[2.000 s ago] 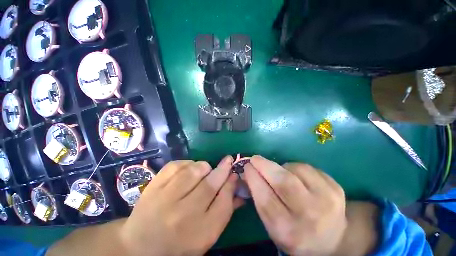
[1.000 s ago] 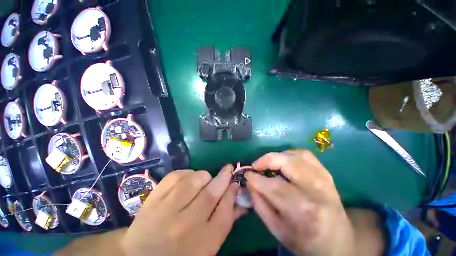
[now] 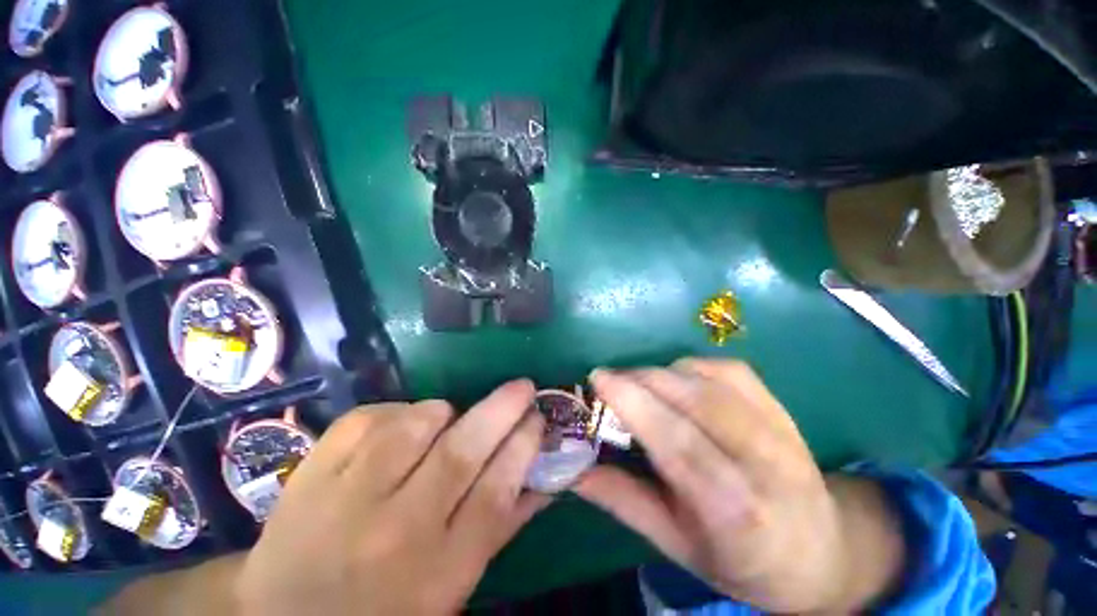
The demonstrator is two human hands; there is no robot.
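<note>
A round watch case (image 3: 563, 463) with a pinkish rim is held between my two hands just above the near part of the green mat. Dark circuit board (image 3: 565, 418) shows in its upper part, whitish surface in its lower part. My left hand (image 3: 403, 499) holds the case at its left edge with fingers and thumb. My right hand (image 3: 722, 481) is at its right side, fingertips at a small white battery (image 3: 614, 430) with yellow-gold tape beside the case's right rim. The fingertips hide part of the battery and case edge.
A black tray (image 3: 315, 181) of round cases fills the left, with thin solder wire (image 3: 177, 415) across it. A black fixture (image 3: 485, 219) lies beyond my hands. Crumpled gold tape (image 3: 721, 317), slim silver tweezers (image 3: 896, 331), a brown pot (image 3: 884, 235) and a large black bin (image 3: 830, 96) are at right.
The right fingers have moved off the circuit board to the case's right side, and the white battery now shows. More of the case is visible. The whole view has shifted, so bench items appear further left.
</note>
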